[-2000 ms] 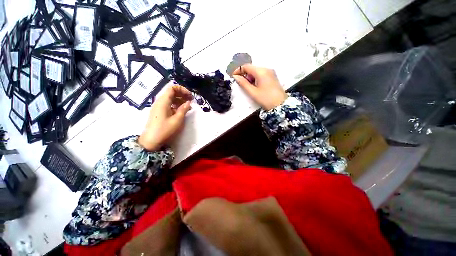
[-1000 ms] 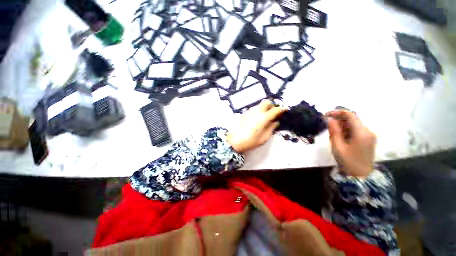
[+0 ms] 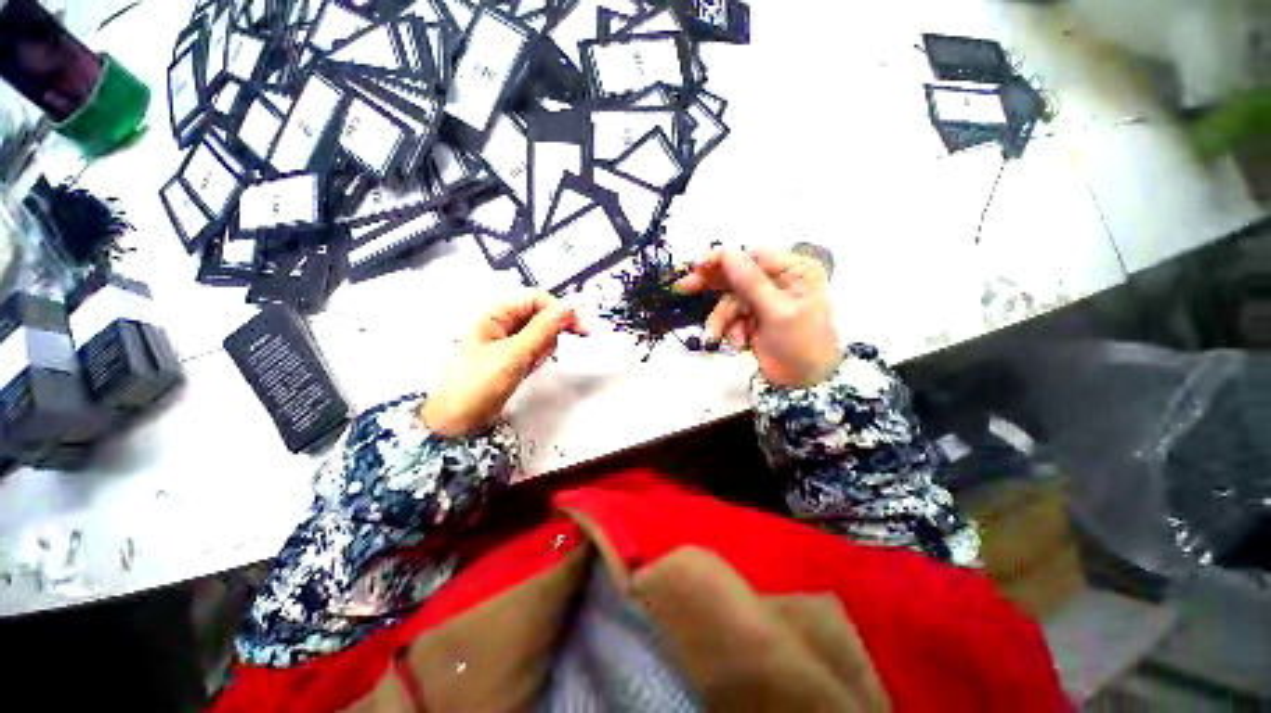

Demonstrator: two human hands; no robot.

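Note:
A tangled black string bundle (image 3: pixel 655 295) lies on the white tabletop between my hands. My right hand (image 3: pixel 775 309) is over its right side, fingers bent and touching the strings; whether a string is pinched is too small to tell. My left hand (image 3: pixel 499 357) is left of the bundle, thumb and forefinger tips together, with a tiny dark bit at the fingertips that I cannot make out. A stack of loose tags (image 3: pixel 287 378), black with white text up, lies left of my left hand. The large pile of finished tags (image 3: pixel 374 137) spreads beyond my hands.
Banded tag packs (image 3: pixel 123 344) and a black string tuft (image 3: pixel 80 223) are at the left. A green container (image 3: pixel 106 109) is at the upper left. A smaller tag group (image 3: pixel 976 95) is far right. A grey disc (image 3: pixel 813 255) lies by my right hand. Clear plastic (image 3: pixel 1157 443) is lower right.
The view has swung about between frames. My left hand has come away from the bundle to its left. My right hand has moved from the bundle's right edge to over it.

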